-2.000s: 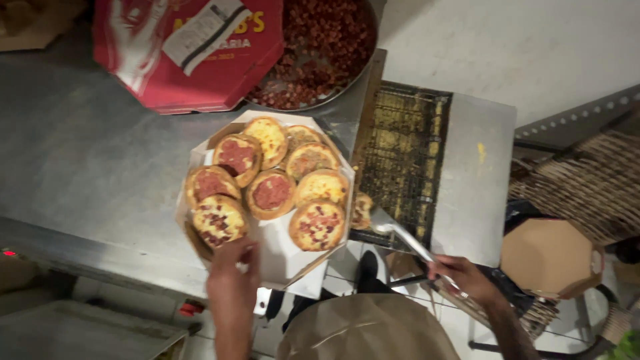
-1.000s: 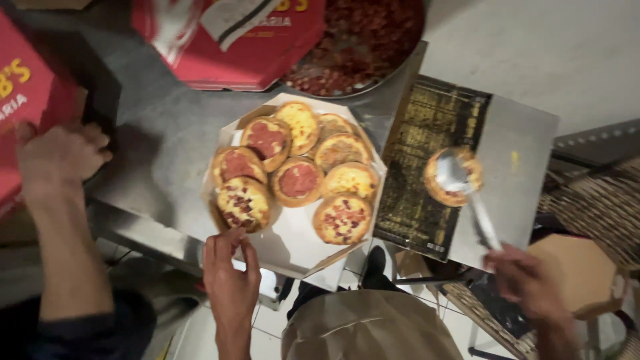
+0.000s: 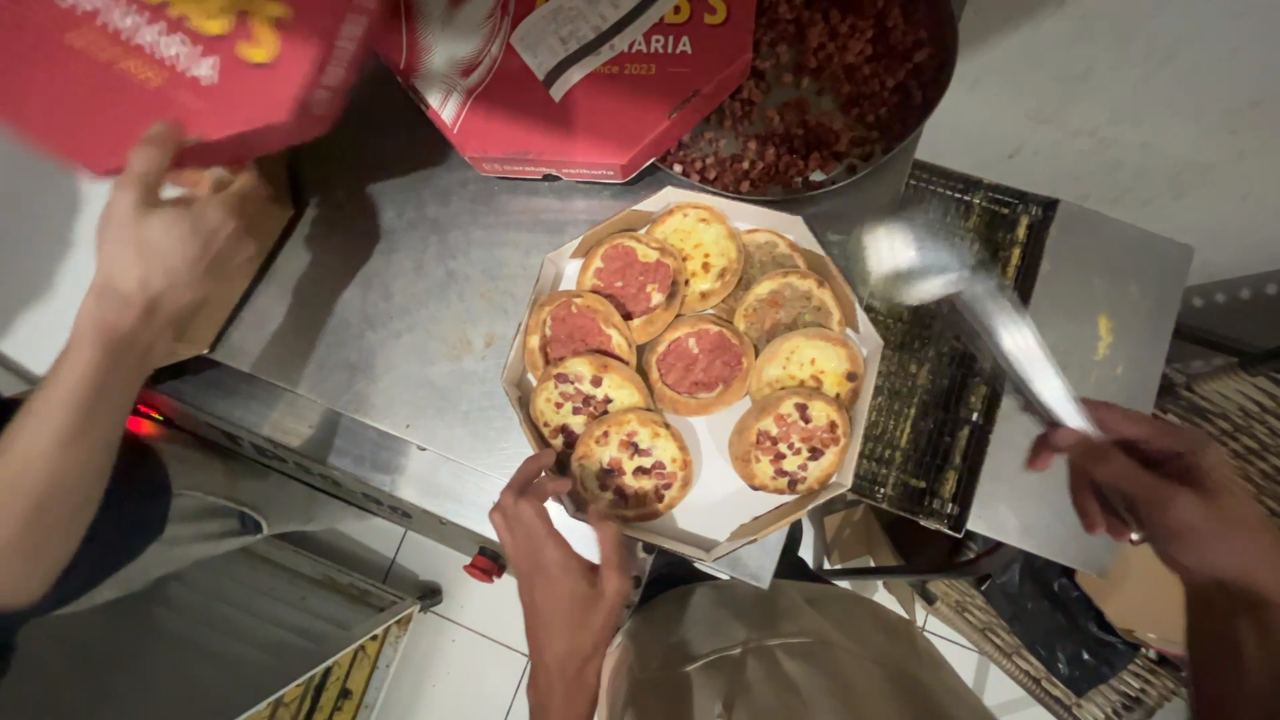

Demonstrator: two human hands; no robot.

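Observation:
An open octagonal cardboard box [image 3: 715,540] holds several small round pies, some topped with meat, others with cheese. At the box's near left edge is my left hand [image 3: 565,570], fingers apart, its fingertips beside a cheese pie with diced topping [image 3: 632,465]; whether they touch the pie or the box is unclear. My right hand [image 3: 1150,480] grips the handle of a metal spatula or serving utensil [image 3: 1020,350]. Its blurred head is raised over the dark wire conveyor [image 3: 930,420], right of the box, and no pie shows on it.
A red pizza box [image 3: 590,130] lies behind the open box, beside a round metal pan [image 3: 945,90] of diced meat. At the left, a co-worker's hand [image 3: 165,240] is at another red box [image 3: 200,80]. The steel table [image 3: 400,330] has a red knob [image 3: 485,565] along its front.
Another diced-topping pie now lies at the open box's near left, by my left hand. The pie under the utensil at the conveyor is gone from there. The co-worker's red box has moved.

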